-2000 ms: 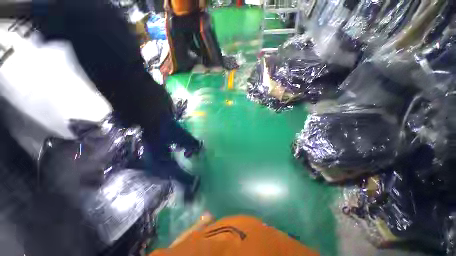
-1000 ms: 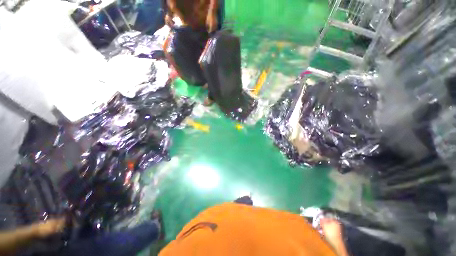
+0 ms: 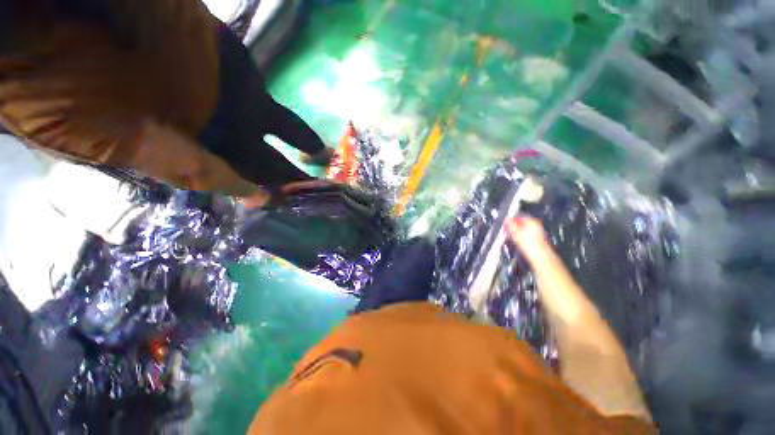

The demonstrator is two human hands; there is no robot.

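Observation:
A pile of dark garments in shiny clear film (image 3: pixel 586 217) lies on the floor at the right, with a pale strip along its near left side. My right hand (image 3: pixel 527 234) reaches onto this pile beside the pale strip; the picture is blurred, and I cannot tell whether its fingers grip anything. My left hand is not in view; my orange shirt fills the bottom middle.
Another person in brown and dark clothes (image 3: pixel 178 93) leans in at the upper left, a hand at a dark bagged bundle (image 3: pixel 314 225). More bagged dark garments (image 3: pixel 144 289) lie at the left by a white surface (image 3: pixel 51 221). A grey metal rack (image 3: pixel 629 144) stands upper right.
I have moved forward to the right pile, and my right hand has reached up onto it. The other person and the dark bundle are now much closer, at the left. My left arm has left the picture.

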